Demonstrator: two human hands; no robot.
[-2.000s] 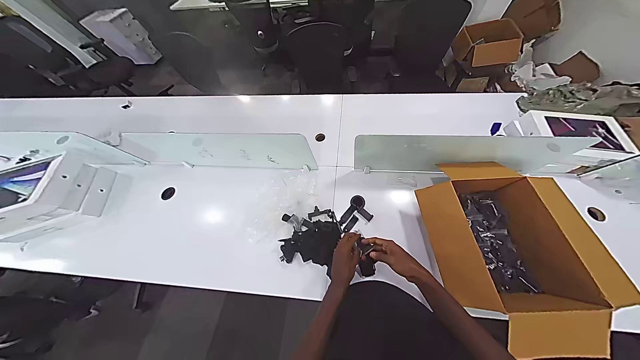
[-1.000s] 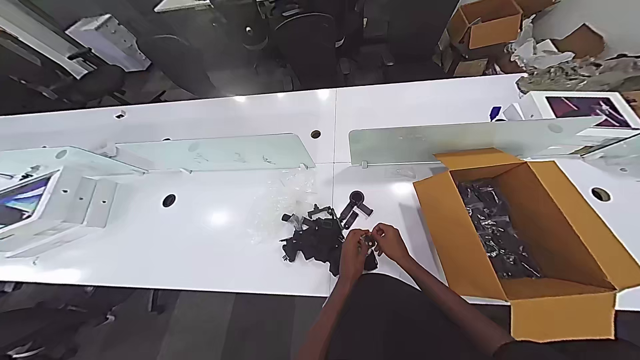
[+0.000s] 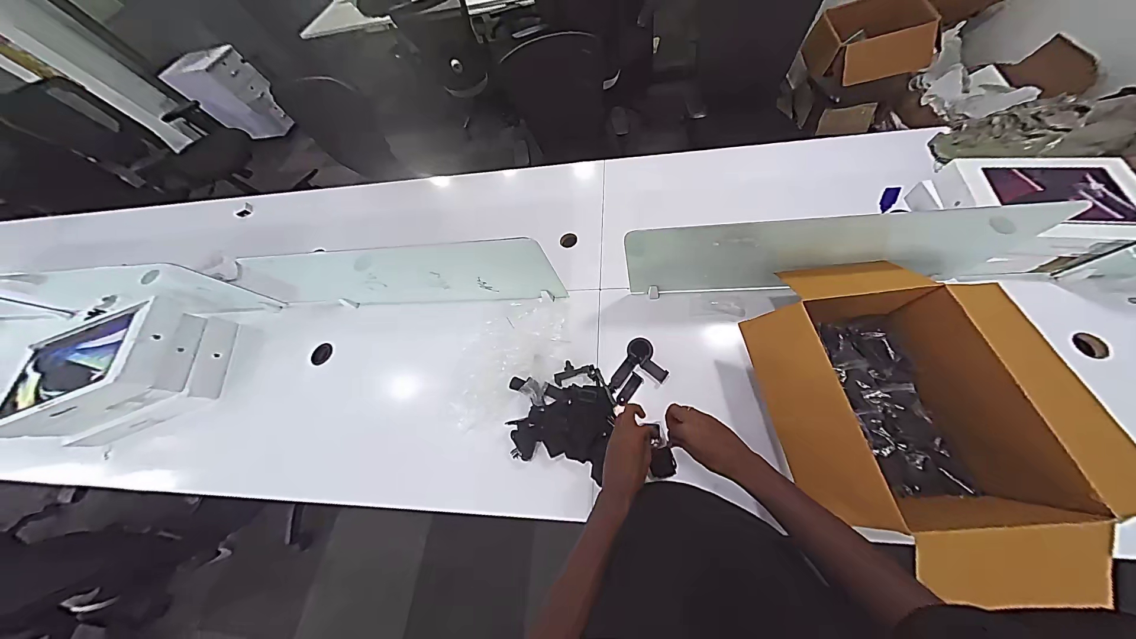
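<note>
A pile of small black parts (image 3: 564, 422) lies on the white desk (image 3: 444, 475). My left hand (image 3: 628, 444) is at the pile's right side, its fingers bent near something small and pale; whether it grips that is unclear. My right hand (image 3: 701, 435) is just to the right, fingertips pinched together, and what lies between them is too small to tell. Between and below the hands are small black pieces (image 3: 662, 461). Beyond them lies a black part with a round end (image 3: 639, 350). Clear plastic wrappers (image 3: 506, 364) spread left of the pile.
An open cardboard box (image 3: 1003, 399) holding black items in clear plastic (image 3: 887, 408) stands at the right. Low glass dividers (image 3: 408, 273) cross the desk. White boxes with pictures (image 3: 191, 355) stand at the left. A cable hole (image 3: 321, 354) is in the desktop.
My hands, close together around a small thing earlier, are now a little apart, with a gap between their fingertips.
</note>
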